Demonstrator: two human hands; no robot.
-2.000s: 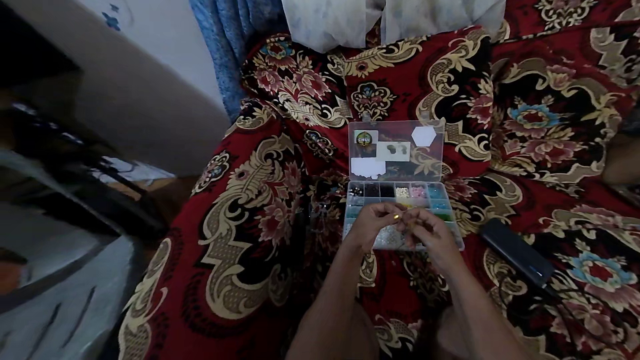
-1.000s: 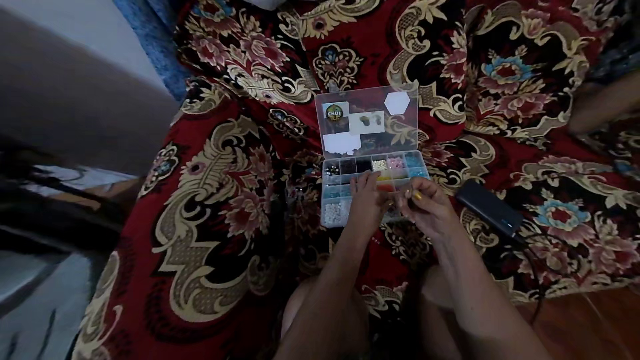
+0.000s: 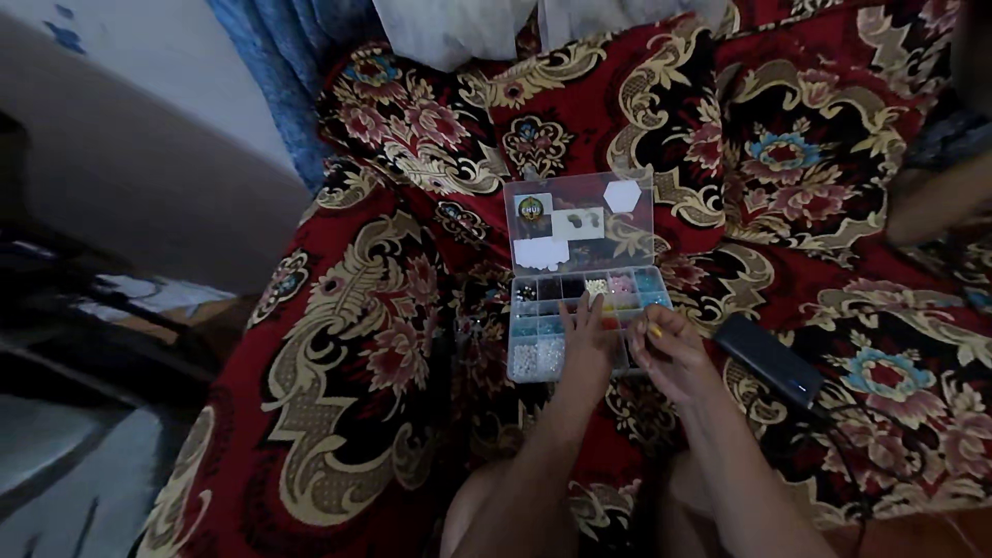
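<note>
A clear plastic bead organizer (image 3: pixel 513 345) lies on the patterned sofa cover, its lid (image 3: pixel 577 232) tilted up behind it. Its compartments hold white beads (image 3: pixel 525 360), cream beads (image 3: pixel 596 286), pink beads (image 3: pixel 621 284) and blue beads (image 3: pixel 648 280), among others. Over the middle of the organizer, my left hand (image 3: pixel 587 333) has its fingers spread, with no object visible in it. My right hand (image 3: pixel 668 349) is at the organizer's right edge, thumb and fingertips pinched together. Whether something small is between them is too dim to tell.
A dark power bank (image 3: pixel 767 360) with a black cable rests right of the organizer. Another person's limb (image 3: pixel 942 198) shows at the far right. Cushions (image 3: pixel 806 147) stand behind, a blue curtain (image 3: pixel 267 77) hangs back left, and a grey plastic chair (image 3: pixel 70 465) is at the left.
My hands were close together over the organizer; now they are farther apart. My left hand's fingers have spread over the compartments. The view has shifted.
</note>
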